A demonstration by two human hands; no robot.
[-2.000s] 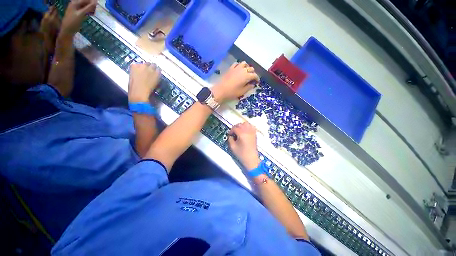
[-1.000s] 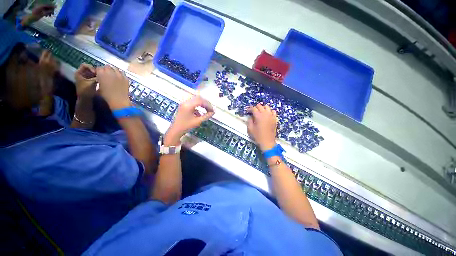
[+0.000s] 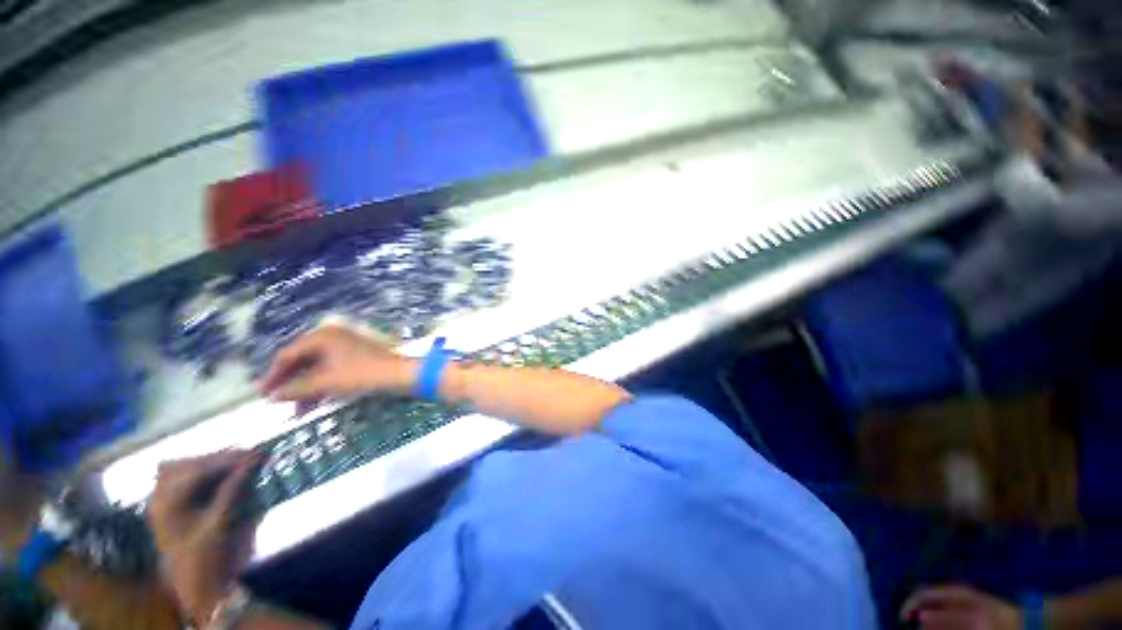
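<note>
The frame is blurred. My right hand (image 3: 326,369), with a blue wristband, is just in front of the heap of small dark blue-violet and silver parts (image 3: 357,277), with bent fingers pointing left. My left hand (image 3: 194,523), with a pale band at the wrist, is lower left, its fingertips at the green board strip (image 3: 357,433). The strip carries rows of small pale parts and runs along the front of the bench. Blur hides whether either hand holds anything.
A red box (image 3: 258,203) overlaps a large blue tray (image 3: 406,123) behind the metal divider. Another blue tray (image 3: 55,332) is at the left. A neighbour's hand and blue wristband (image 3: 39,554) are lower left. Another person's hand (image 3: 966,607) is lower right. A blue chair (image 3: 892,345) stands right.
The view has swung right, so the bench now slopes up to the right. My right hand has moved from over the heap to its front edge. My left hand is lower in the picture.
</note>
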